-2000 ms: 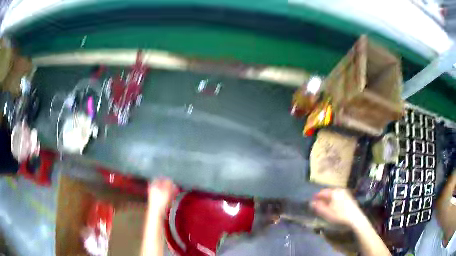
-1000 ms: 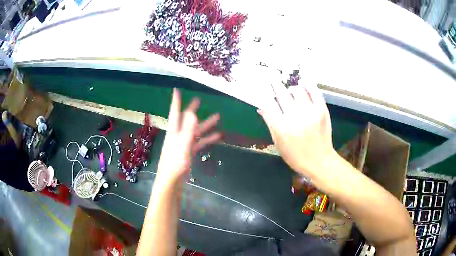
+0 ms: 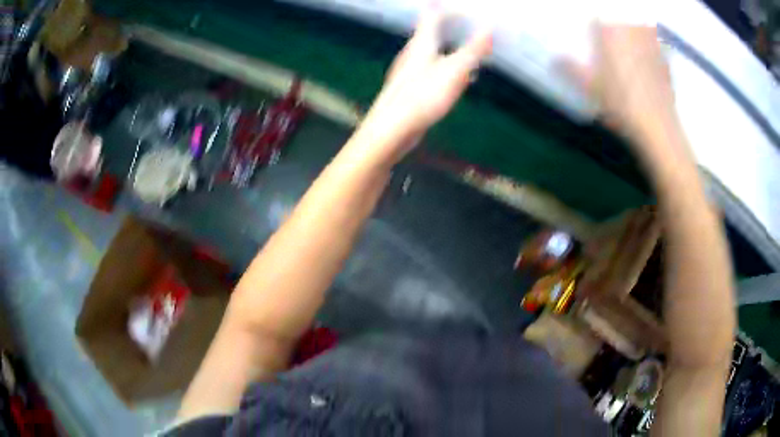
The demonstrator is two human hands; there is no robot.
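My left hand [image 3: 432, 81] is raised at the top centre, over the edge of the white shelf [image 3: 727, 111]. Its fingers look bent and apart, but blur hides whether something small is between them. My right hand [image 3: 629, 72] is over the white shelf at the upper right, strongly blurred, and its fingertips cannot be made out. Below lies the dark green bench [image 3: 453, 230]. A pile of small red-wired parts [image 3: 261, 132] lies on it to the left of my left forearm.
Two round fans, one pinkish [image 3: 77, 154] and one whitish [image 3: 162, 175], stand at the left. An open carton [image 3: 111, 316] with red and white scraps is at the lower left. A red-yellow packet [image 3: 552, 290] and a brown cardboard box [image 3: 629, 256] are at the right.
The view has turned and shifted, and the red-wired pile on the white shelf has left the picture. Both hands now show near the top edge; my left hand's spread fingers have bent.
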